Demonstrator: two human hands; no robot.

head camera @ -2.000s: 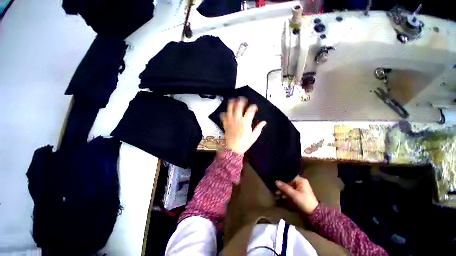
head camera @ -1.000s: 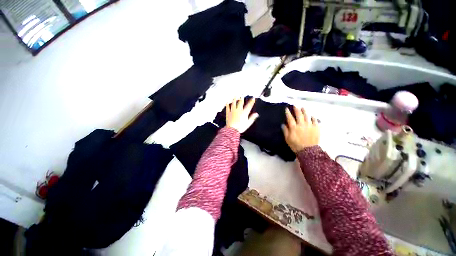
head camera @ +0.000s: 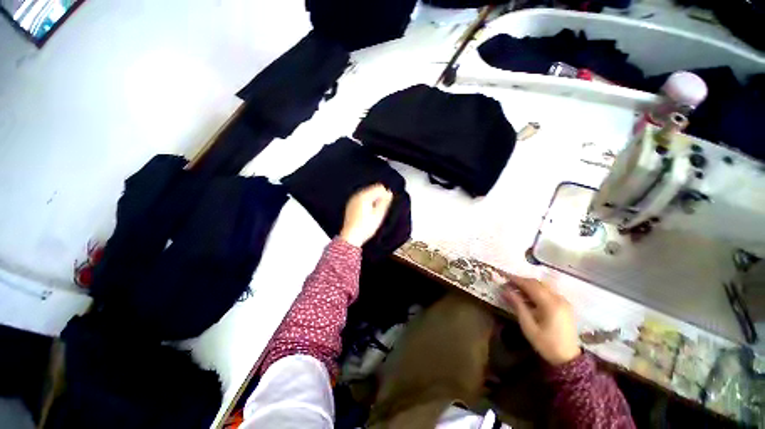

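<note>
A flatter black cloth stack (head camera: 323, 180) lies at the near table edge. My left hand (head camera: 366, 214) is on its right part, fingers curled; whether they pinch a layer is hidden. A thicker, rounded black stack (head camera: 444, 134) lies behind it, untouched. My right hand (head camera: 545, 318) is empty, thumb and fingers apart, over the worn front edge of the table. The white sewing machine head (head camera: 642, 180) stands to the right, with no cloth seen under its needle.
Larger black heaps (head camera: 201, 251) lie at left. A white trough (head camera: 537, 25) with dark cloth is behind. A pink and white spool (head camera: 684, 88) stands behind the head. Dark snips (head camera: 740, 310) lie at right, above clear plastic (head camera: 730, 381). A short pale item (head camera: 528, 131) lies beside the rounded stack.
Both hands have left the rounded stack, where the piece now lies. My left hand has moved down onto the flatter stack, my right hand back to the table edge. The view has shifted.
</note>
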